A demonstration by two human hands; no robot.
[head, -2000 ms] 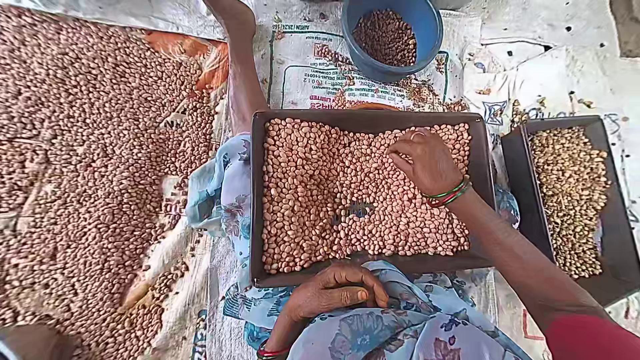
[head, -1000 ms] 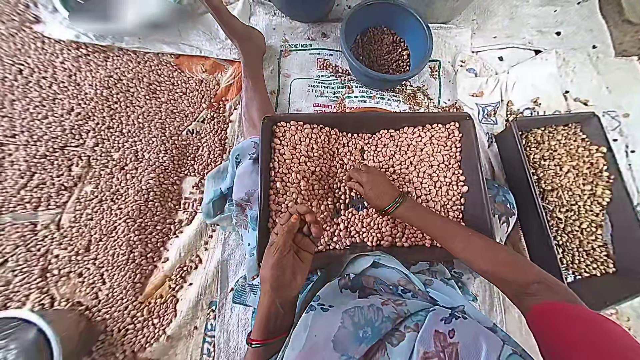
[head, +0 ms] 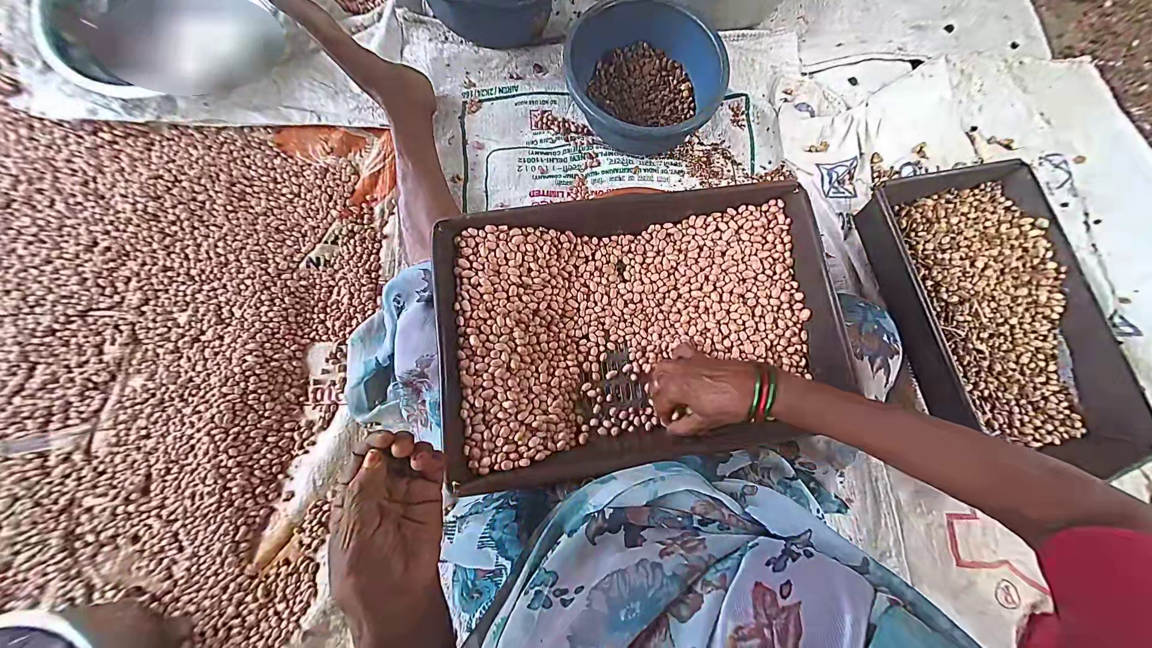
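Observation:
A dark rectangular tray [head: 621, 206] of pinkish shelled peanuts [head: 522, 351] rests across the lap. Fingers bent, my right hand [head: 702, 392] touches the peanuts near the tray's front edge, beside a patch of exposed, dark tray bottom. Red and green bangles circle that wrist. My left hand [head: 387, 522] is at the tray's front left corner, palm up with curled fingers; whether it holds anything is unclear. What lies under the right fingertips is hidden.
Peanuts [head: 180, 315] cover the sheet at left, where another person's hand [head: 126, 623] shows. A second tray [head: 1120, 396] holds tan kernels at right. Beyond the main tray stands a blue bowl [head: 648, 139] of brown bits. A bare foot [head: 409, 94] extends alongside.
My right hand has moved from the middle of the tray toward its front edge. My left hand has moved from over the peanuts to the front left corner.

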